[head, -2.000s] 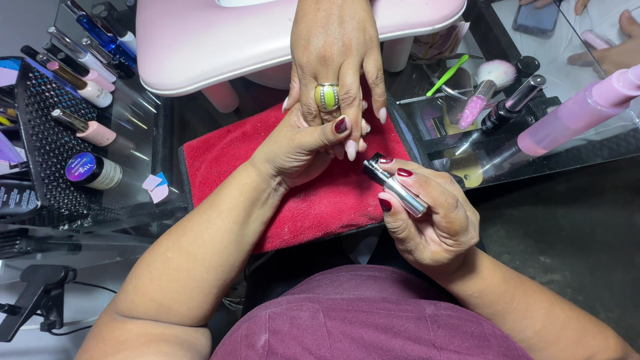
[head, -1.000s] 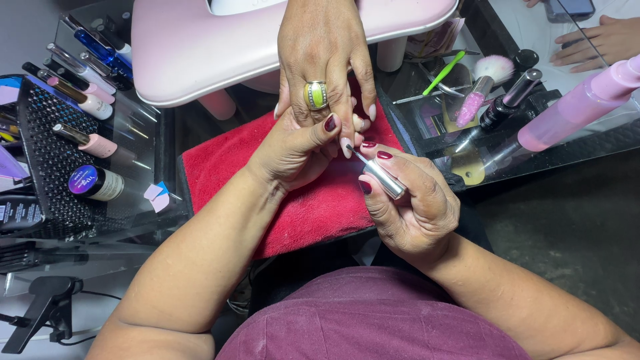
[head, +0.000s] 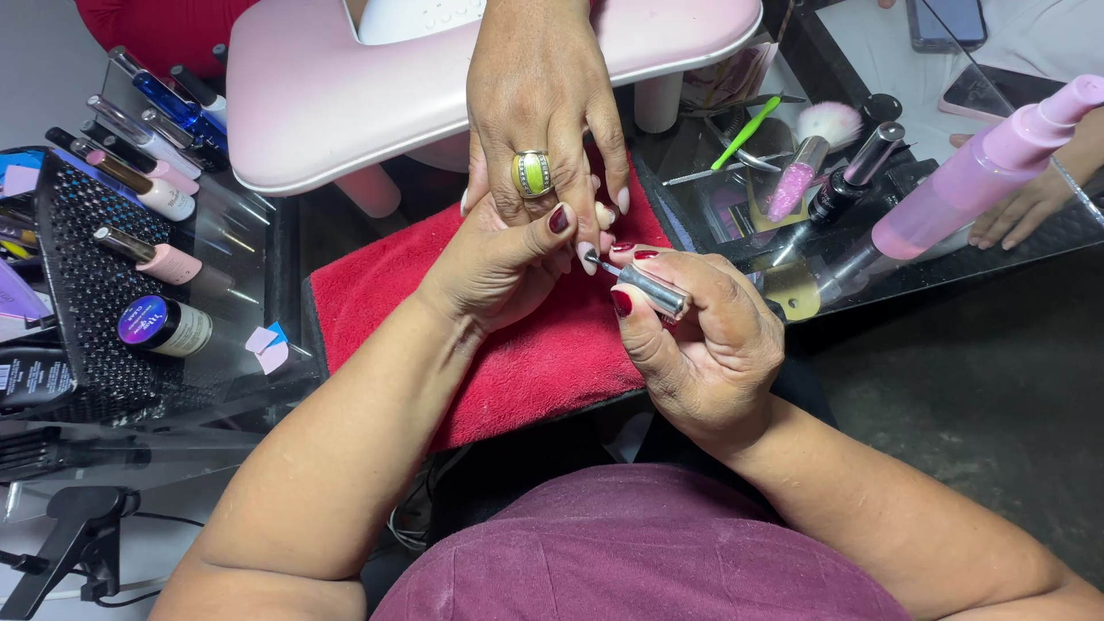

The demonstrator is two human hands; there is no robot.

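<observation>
My left hand (head: 509, 263) is closed around the fingers of another person's hand (head: 543, 103), which reaches in from the top and wears a wide ring with a yellow-green inlay (head: 532, 174). My right hand (head: 711, 345) pinches the silver cap of a nail polish brush (head: 654, 291) between thumb and fingers. The brush tip touches a fingernail (head: 587, 257) of that person, and a dark patch shows on this nail. Both of my hands are over a red towel (head: 535, 371). Part of my left fingers is hidden under the held hand.
A pink-and-white padded armrest (head: 345, 103) spans the top. Polish bottles (head: 168, 263) and a round jar (head: 164, 326) stand at left beside a black studded holder (head: 112, 285). At right are a pink pump bottle (head: 975, 181), a fluffy brush (head: 828, 128), a green-handled tool (head: 747, 131) and a dark polish bottle (head: 849, 177).
Two seconds ago my right hand held the silver cap with a black part at its end, apart from the nail. Now the bare brush is at the nail. My left hand keeps its hold.
</observation>
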